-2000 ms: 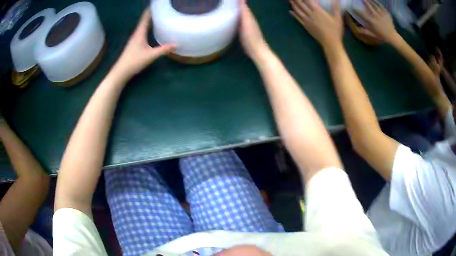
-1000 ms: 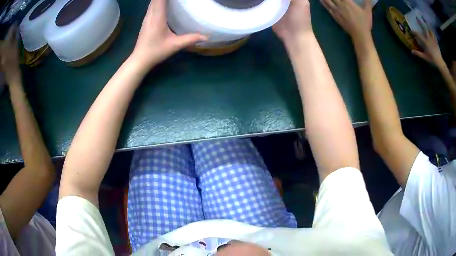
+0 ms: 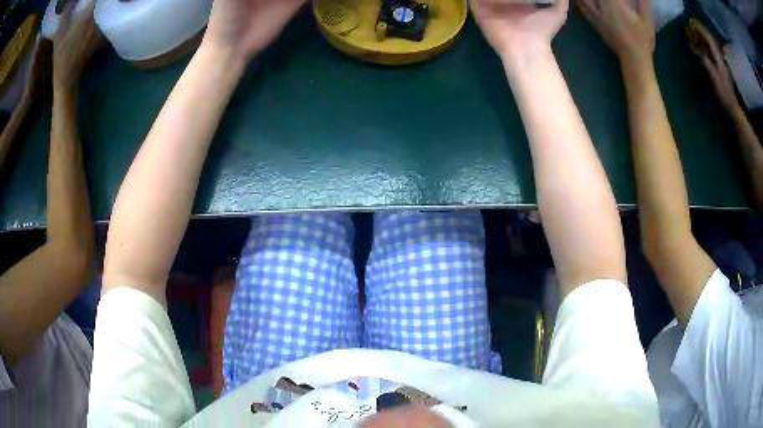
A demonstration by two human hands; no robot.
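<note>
An open gold-brown base lies on the bench at the top centre, with a small dark module inside and a patch of small holes on its left. My left hand is left of the base, cut off by the top edge; its fingertips are out of the picture. My right hand is right of the base, palm side showing, also cut off at the top. A small dark edge shows at its fingers. What either hand holds cannot be seen. No white housing shows over the base.
A white housing on a brown rim stands at the upper left. A neighbour's hand is beside it, with part of another base further left. At the right, another person's hand and a yellow base show. The green bench has a pale front edge.
The white housing that was between my hands is gone from view and the open base shows. My hands have moved apart and higher. The left neighbour's hand has reached the housings there.
</note>
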